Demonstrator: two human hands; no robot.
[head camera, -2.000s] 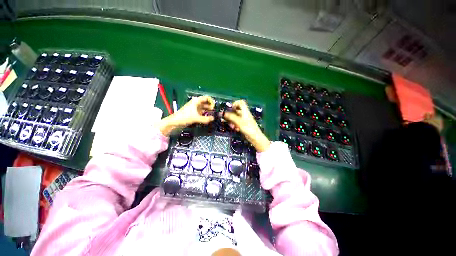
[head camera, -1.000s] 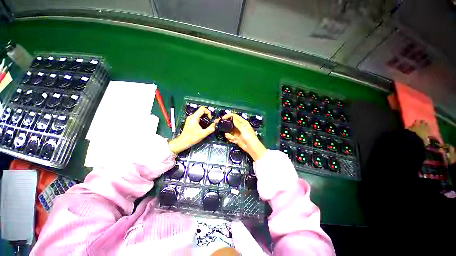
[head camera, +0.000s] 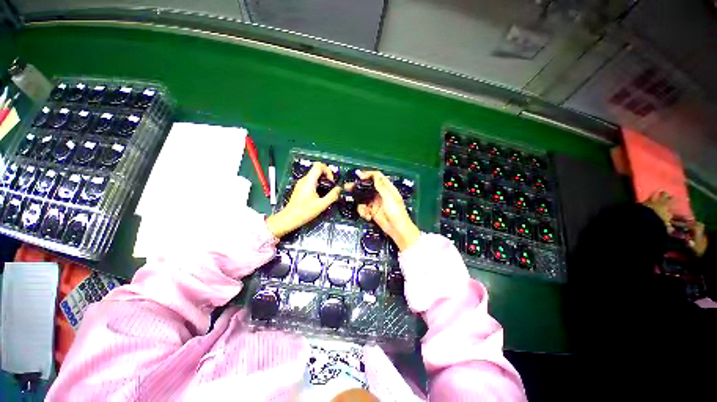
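Note:
My left hand (head camera: 307, 198) holds a dark round smartwatch unit (head camera: 325, 186) between thumb and fingers. My right hand (head camera: 383, 206) holds another dark smartwatch unit (head camera: 363, 189) close beside it. Both hands are over the upper part of a clear blister tray (head camera: 373, 318) in front of me. Dark discs sit in several of its pockets, and some pockets in its middle and lower rows are empty. The hands hide part of the upper rows. No lit display can be made out on the held units.
A tray of lit watches (head camera: 498, 199) lies to the right, beside a dark-clothed coworker (head camera: 637, 298). Stacked blister trays (head camera: 79, 157) stand at the left. Paper sheets (head camera: 193, 188), a red pen (head camera: 257, 165) and a black-and-white pen (head camera: 272, 175) lie between. A calculator (head camera: 88, 294) is lower left.
Both hands have come down slightly from their place two seconds ago. Since one second ago my right hand has tilted its unit and its fingers have shifted; my left hand has barely moved.

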